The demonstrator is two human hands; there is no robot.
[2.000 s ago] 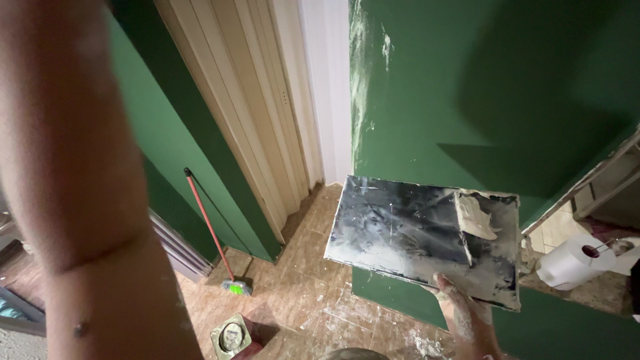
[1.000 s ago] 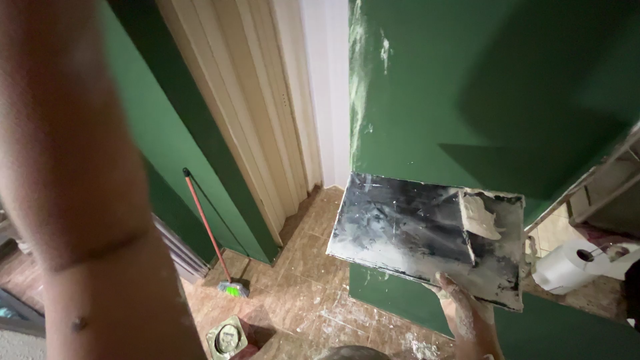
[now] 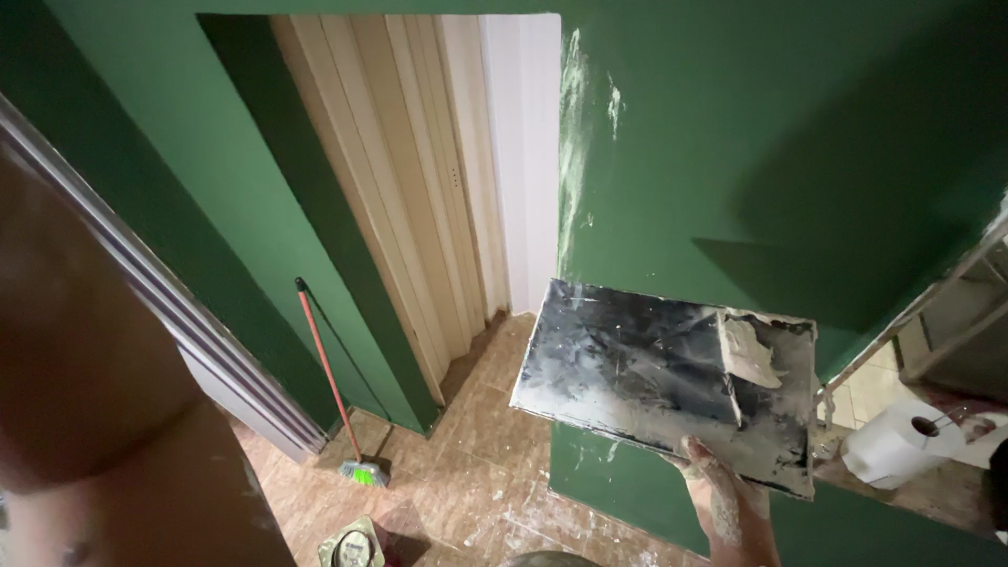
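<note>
My right hand point(image 3: 720, 488), smeared with pale filler, holds a rectangular dark board point(image 3: 630, 354) by its lower edge. The thumb lies on top; the other fingers are hidden beneath. A thick lump of filler point(image 3: 750, 352) lies on the board's right part, beside a thin ridge, and the surface is streaked white. The board is tilted in front of the green wall point(image 3: 669, 197), whose edge by the doorway bears a pale filler smear point(image 3: 575, 118). At the left my bare left arm point(image 3: 118, 378) rises close to the camera; its hand is out of view.
A beige folding door point(image 3: 394, 173) fills part of the doorway. A red-handled broom point(image 3: 327, 362) leans on the wall at left. An open container point(image 3: 354, 547) stands on the spattered tiled floor point(image 3: 488, 449). At right, a white paper roll point(image 3: 898, 445) sits on a ledge.
My left arm has shifted left and down in view, uncovering more of the wall and a pale frame at left. My right hand and the board have hardly moved.
</note>
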